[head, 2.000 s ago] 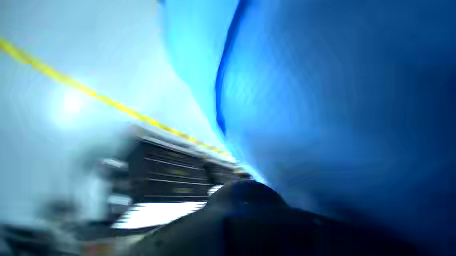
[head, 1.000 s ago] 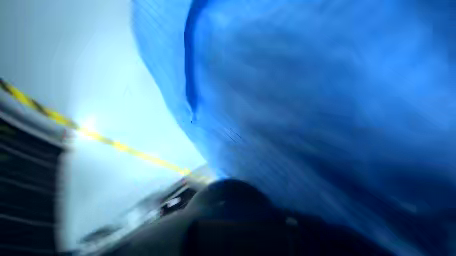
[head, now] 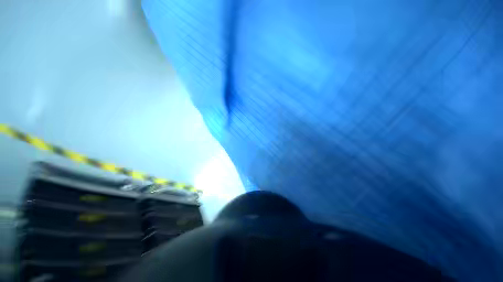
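Note:
Neither of my hands is in view. The blue gridded smock (head: 342, 110) lies nearest in front of me and fills the middle and right of the head view, with a darker fold or seam running down its upper left part. A dark rounded shape (head: 262, 237) covers the bottom middle; I cannot tell what it is. The picture is blurred. No held object shows.
Stacked black crates (head: 83, 226) with yellowish marks stand at the lower left. A yellow-and-black floor line (head: 77, 157) runs above them across the pale, shiny floor (head: 99, 71).
The view has shifted. The crates now show more fully at the lower left, the striped line lies lower at the left edge, and the smock's grid is clearer.

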